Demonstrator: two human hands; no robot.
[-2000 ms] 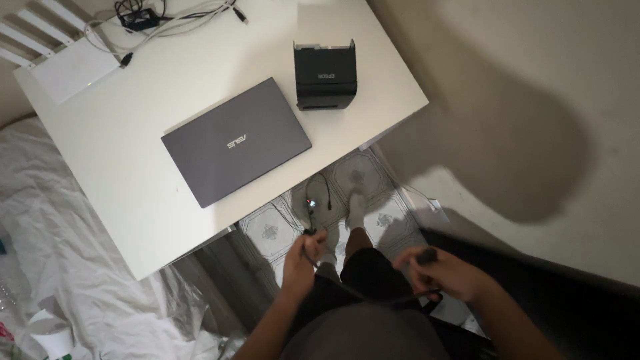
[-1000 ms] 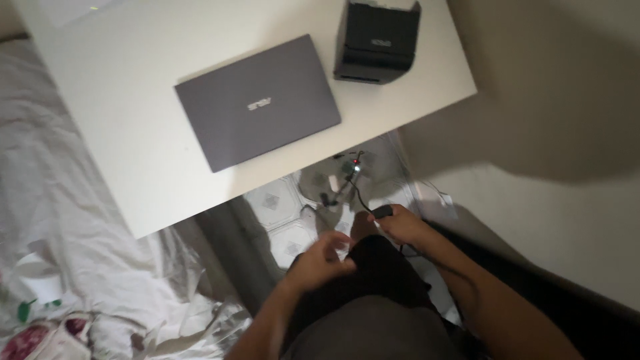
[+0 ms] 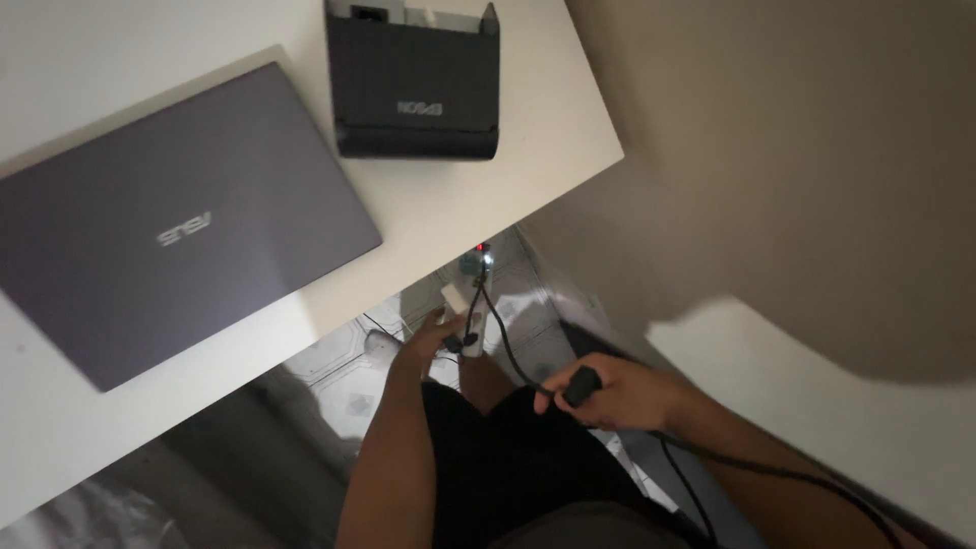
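Note:
My right hand (image 3: 610, 390) is closed around a black cable connector (image 3: 582, 386), with the black cable (image 3: 762, 463) trailing back over my forearm. Lower down, beneath the table edge, my left hand (image 3: 438, 335) reaches to a white power strip (image 3: 474, 339) and is beside a black plug (image 3: 454, 344); whether it grips the plug or the strip I cannot tell. A white plug or adapter (image 3: 455, 299) sits at the strip, near a red light and a bright white light. Another black cable (image 3: 503, 343) runs from the strip's far end toward my right hand.
On the white table (image 3: 564, 152) lie a closed grey ASUS laptop (image 3: 183, 229) and a black Epson printer (image 3: 415, 84) near the corner. The table's front edge overhangs the patterned floor (image 3: 358, 381). A wall (image 3: 762, 191) rises on the right, and crumpled plastic (image 3: 114, 511) shows at bottom left.
My left hand has moved forward and down to the power strip. My right hand still has the black connector. The view has moved closer to the table's front corner.

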